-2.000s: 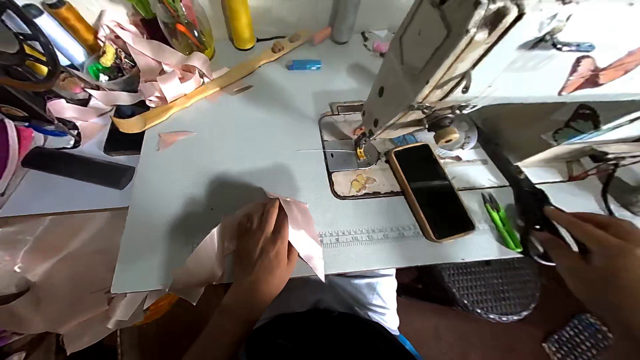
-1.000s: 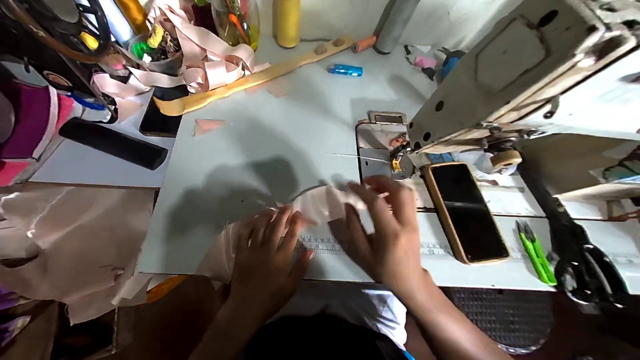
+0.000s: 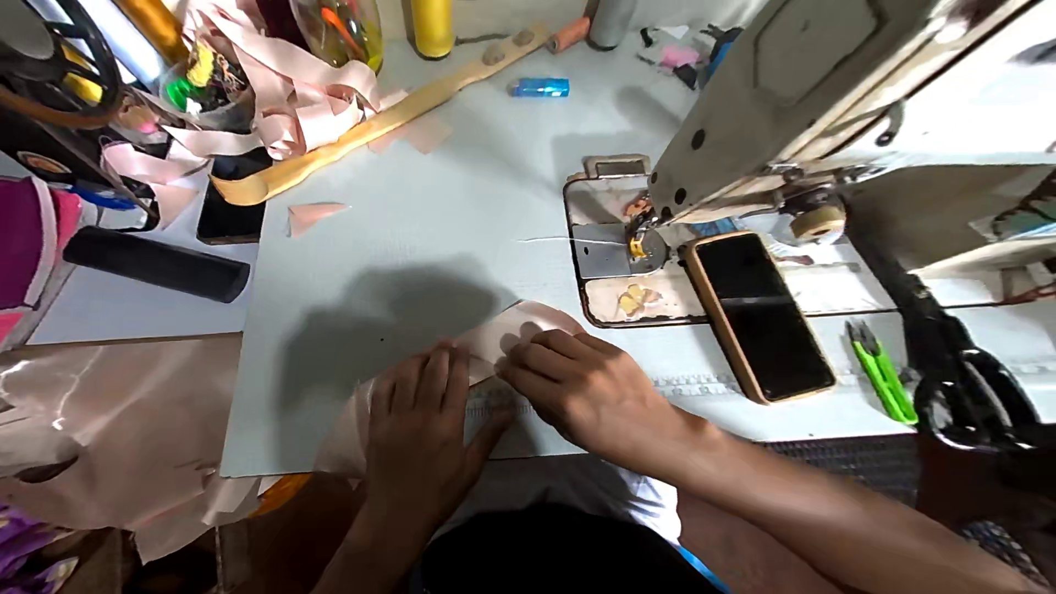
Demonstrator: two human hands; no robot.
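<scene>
A pale pink strip of fabric (image 3: 521, 323) lies along the near edge of the sewing table (image 3: 396, 239). My left hand (image 3: 425, 412) rests flat on it with nothing gripped, fingers pointing away from me. At the strip's right part, my right hand (image 3: 569, 379) has its fingers curled down on the cloth, gripping it; the fingertips are partly hidden. A printed measuring scale (image 3: 697, 385) runs under and beside my hands. Beyond them, to the right, is the sewing machine's needle plate (image 3: 606, 252), with a white thread trailing left from the presser foot (image 3: 637, 245).
A phone (image 3: 763, 318), green thread snips (image 3: 883, 375) and black-handled scissors (image 3: 973, 396) lie at the right. A curved wooden ruler (image 3: 371, 128), a blue lighter (image 3: 540, 87) and a yellow thread cone (image 3: 432, 29) are at the back. More pink fabric (image 3: 132, 421) hangs at the left.
My right hand has let go of the scissors, now lying at the right, and has come to the pink fabric beside my left hand. My left hand has flattened on the cloth.
</scene>
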